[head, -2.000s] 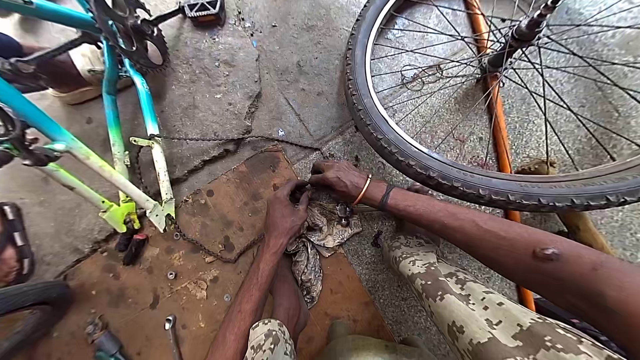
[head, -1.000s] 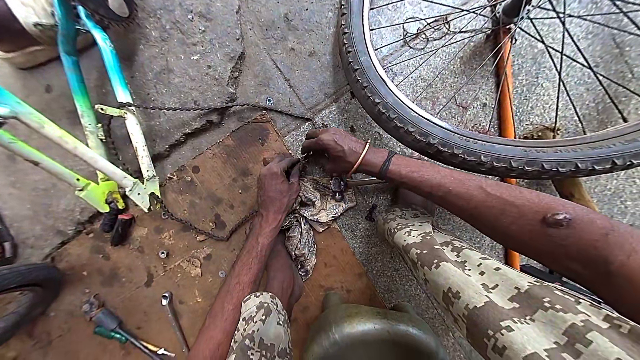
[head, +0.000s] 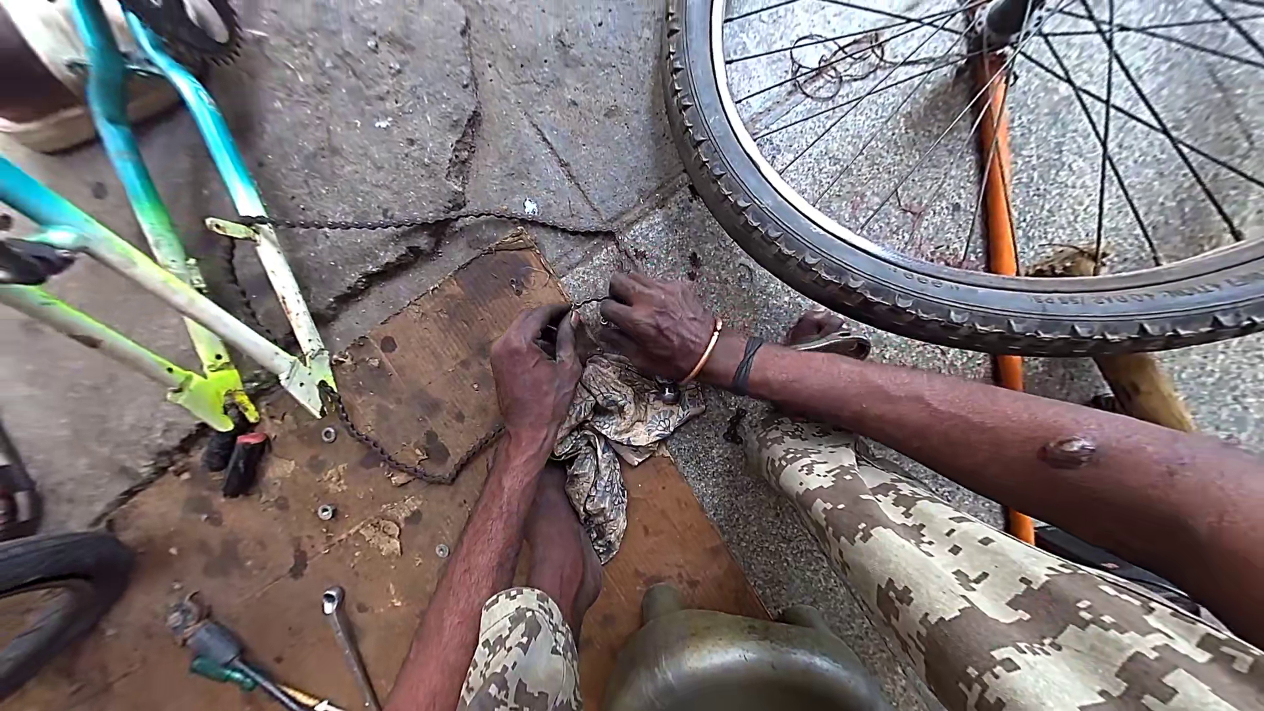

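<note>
A dark bicycle chain (head: 425, 222) loops from the rear end of a teal, white and yellow-green bicycle frame (head: 188, 306) toward my hands. My left hand (head: 536, 370) pinches a part of it between thumb and fingers. Close beside, my right hand (head: 657, 326), with a copper-coloured bangle at the wrist, has its fingertips on the short stretch of chain between both hands. Under the hands lies a crumpled, stained cloth (head: 597, 494). The fingertips partly hide the chain's ends.
A wheel with a knobbly tyre (head: 839, 296) lies at the upper right over an orange tube (head: 999, 178). Brown cardboard (head: 444, 336) covers cracked concrete. A wrench (head: 346, 642), a green-handled tool (head: 222, 657) and several nuts lie lower left. A rounded metal object (head: 741, 662) stands at the bottom.
Both hands have stayed close together over the cloth. The rounded metal object shows more fully than two seconds ago. The view has shifted somewhat.
</note>
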